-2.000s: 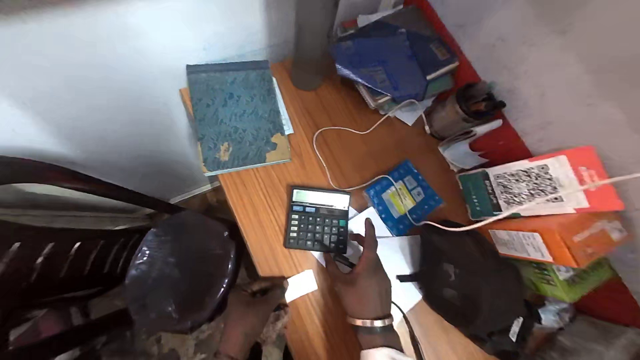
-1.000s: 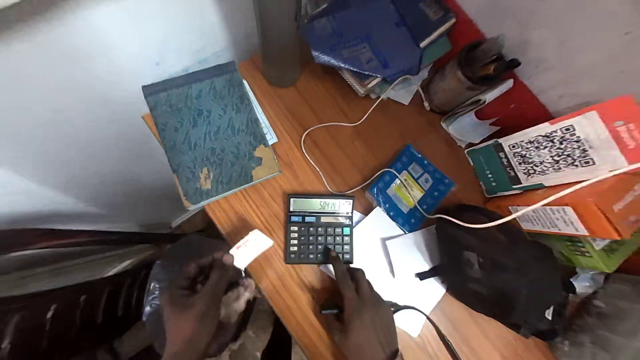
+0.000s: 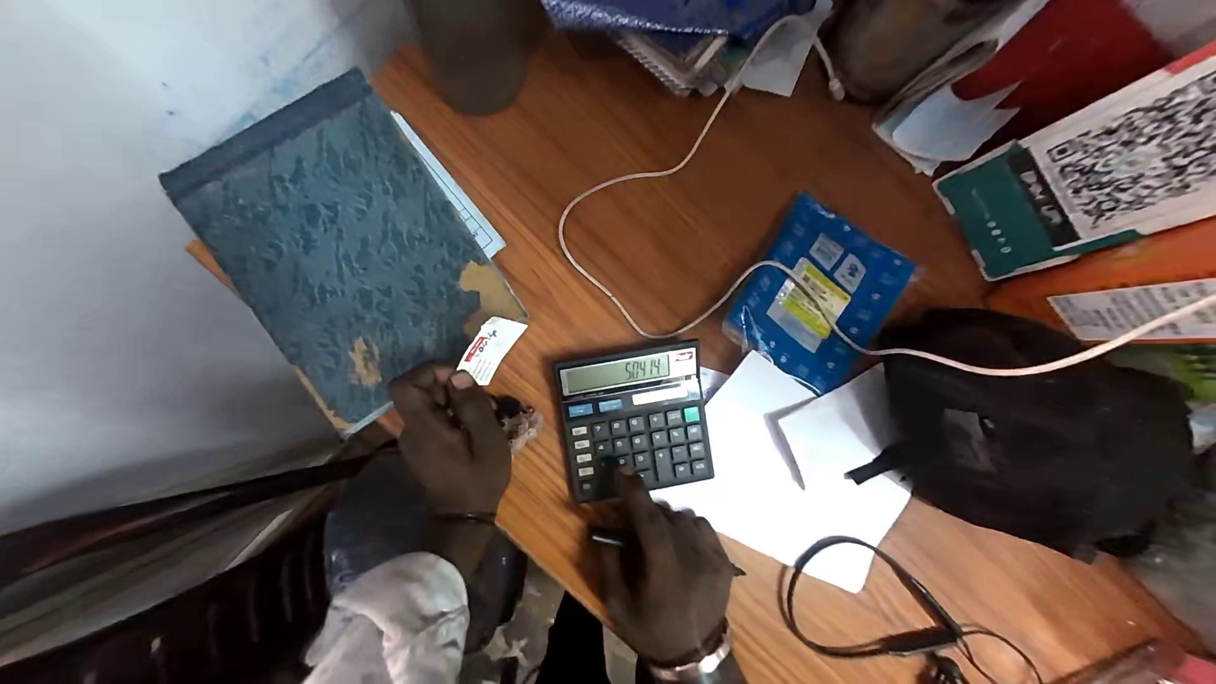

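Observation:
My left hand (image 3: 454, 439) pinches a small white printed card (image 3: 491, 350) between thumb and fingers, over the near corner of a worn blue-green ledger book (image 3: 332, 237). A black desk calculator (image 3: 635, 420) lies on the wooden table, figures showing on its display. The index finger of my right hand (image 3: 665, 570) touches its lower keys, while the same hand holds a dark pen (image 3: 608, 538) in its curled fingers. White paper sheets (image 3: 760, 475) lie beside the calculator, partly under it. A small dark object with a clear wrapper (image 3: 518, 418) is next to my left hand.
A blue packet (image 3: 822, 294) lies behind the papers, crossed by a white cable (image 3: 608, 180). On the right are a black bag (image 3: 1026, 437), a printed code stand (image 3: 1073, 180) and a black neckband cable (image 3: 855, 651). Blue books (image 3: 655, 14) are stacked at the back. A dark chair stands lower left.
My left hand has brought the card up from the table's edge to the ledger's corner. My right index finger has moved onto the calculator's keys. The view has come closer to the table.

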